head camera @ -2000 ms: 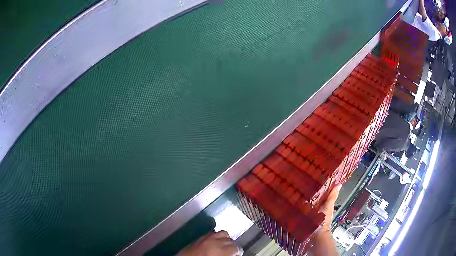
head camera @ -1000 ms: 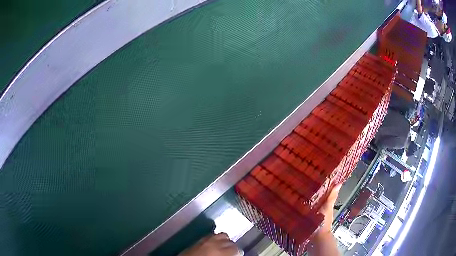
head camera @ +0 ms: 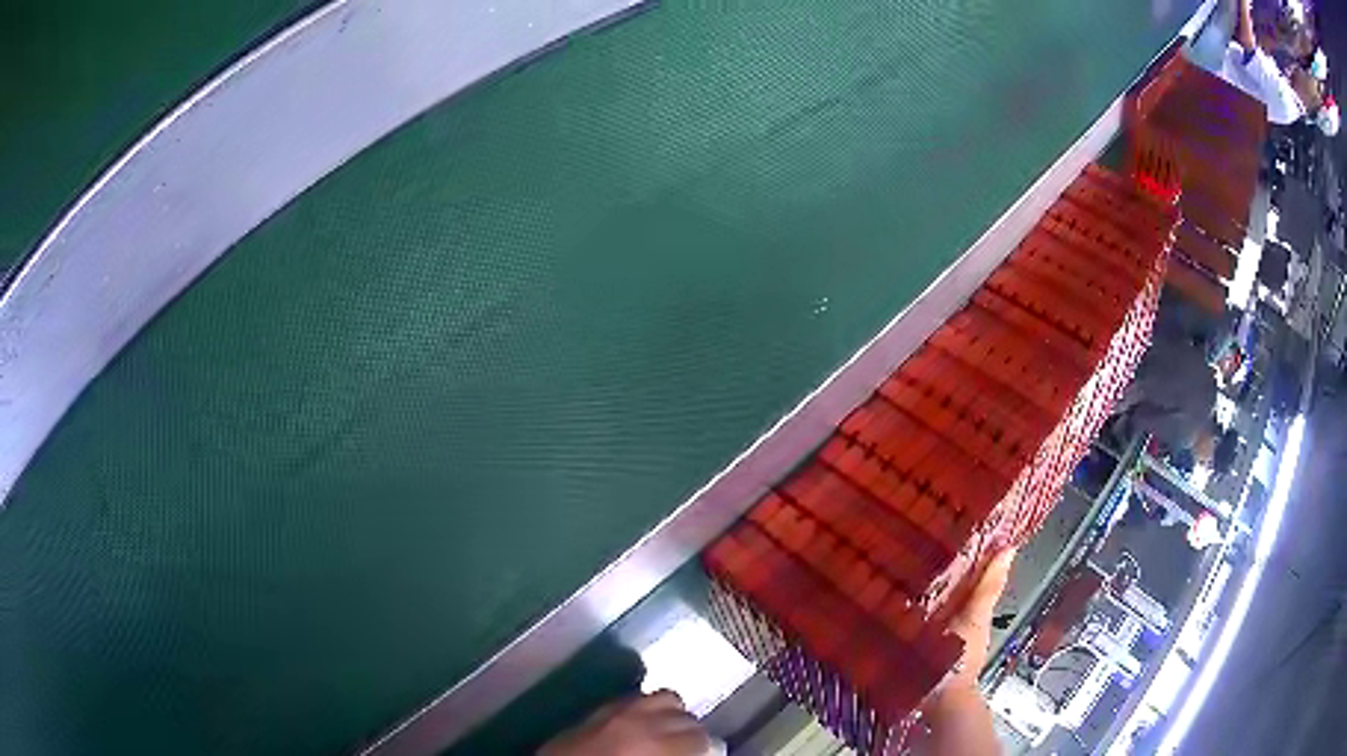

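A long row of stacked red-brown parts [head camera: 946,421] runs from the bottom centre to the upper right, beside the metal rail. My right hand [head camera: 968,650] is at the near end of the row, on its right side; the thumb lies up along the side and the other fingers are largely hidden by the parts. My left hand [head camera: 635,727] is at the bottom edge, cut off, next to a flat white plate [head camera: 691,662]. Its fingertips are partly out of the picture, and whether it holds anything is not clear.
A green belt [head camera: 488,340] lies left of the metal rail [head camera: 650,554], with a curved pale rail [head camera: 192,163] beyond. More red-brown blocks [head camera: 1214,148] stand at upper right. A person in white [head camera: 1263,77] is behind them. Equipment [head camera: 1086,665] is at lower right.
Small pale specks on the green belt have moved up and right. The view has shifted slightly. Both hands stay in nearly the same places.
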